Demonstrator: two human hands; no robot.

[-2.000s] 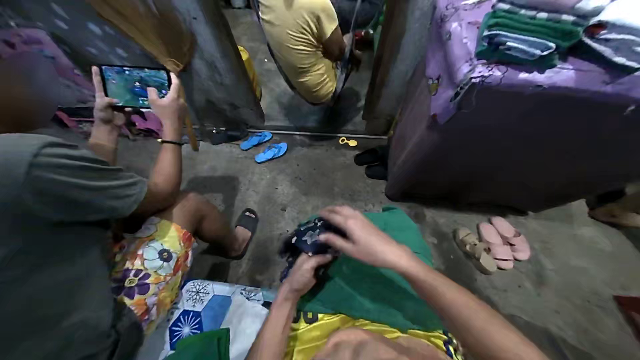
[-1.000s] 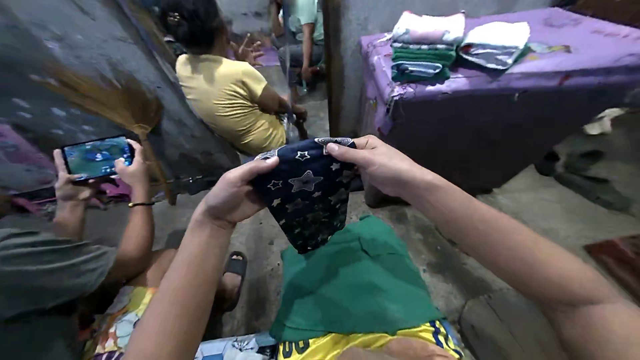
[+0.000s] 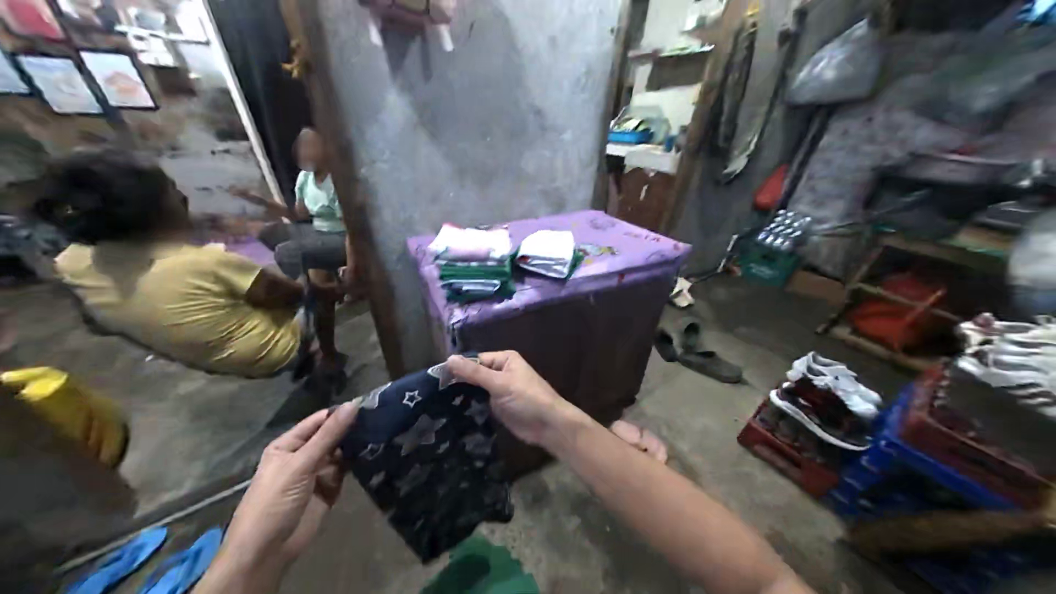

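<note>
A dark navy cloth with a star pattern [image 3: 429,454] hangs between my hands. My left hand [image 3: 301,470] pinches its upper left corner between thumb and fingers, and my right hand [image 3: 516,396] grips the upper right edge. Below the cloth, at the bottom of the view, part of a green cloth [image 3: 483,569] shows. Beyond my hands, folded cloths in a stack [image 3: 474,260] and a white folded cloth [image 3: 546,252] lie on a purple-covered table [image 3: 577,289].
A person in a yellow shirt [image 3: 190,305] sits at the left, another person [image 3: 318,202] farther back. Blue slippers [image 3: 181,565] lie on the floor at lower left. Crates with shoes [image 3: 825,412] stand at the right, dark slippers [image 3: 709,365] beside the table.
The dark cloth was bunched low over the green cloth two seconds ago; both hands have since raised it and spread it by its top edge. The view has swung up and to the right.
</note>
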